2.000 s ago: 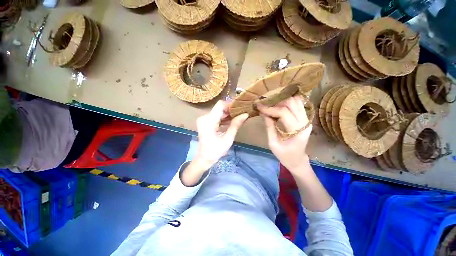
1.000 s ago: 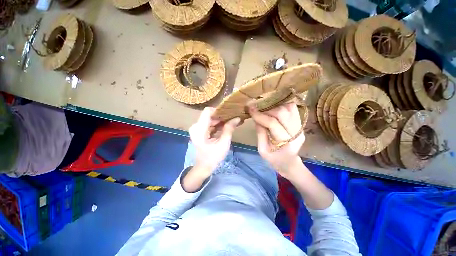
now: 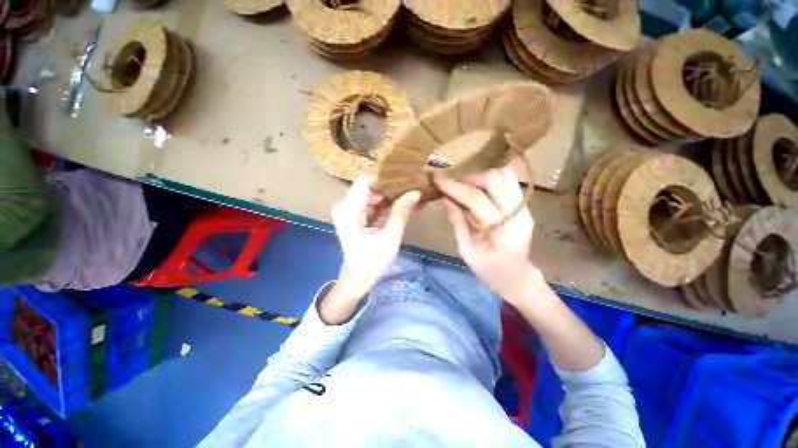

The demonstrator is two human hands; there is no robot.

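A wrapped ring (image 3: 407,156) is held tilted above the bench's front part, its open centre now showing. My left hand (image 3: 374,229) grips its left lower edge between thumb and fingers. My right hand (image 3: 492,219) is at the ring's lower right, its fingers at the inner edge of the hole. A thin cord tail (image 3: 528,179) loops from the ring around the right hand's fingers. Whether my right hand also holds a tool cannot be told. Another wrapped ring (image 3: 321,131) lies flat just behind, with cord curled in its hole.
Ring stacks stand at the back (image 3: 346,24), right (image 3: 669,219) and left (image 3: 150,70). A cardboard pad (image 3: 560,131) lies behind the held ring. A thin silvery tool (image 3: 83,70) lies far left. A person's green sleeve (image 3: 31,206) is at left. Below are a red stool (image 3: 249,223) and blue crates (image 3: 66,350).
The held ring has turned from nearly edge-on so that its face and hole show more. Both hands keep their hold. The view has shifted slightly.
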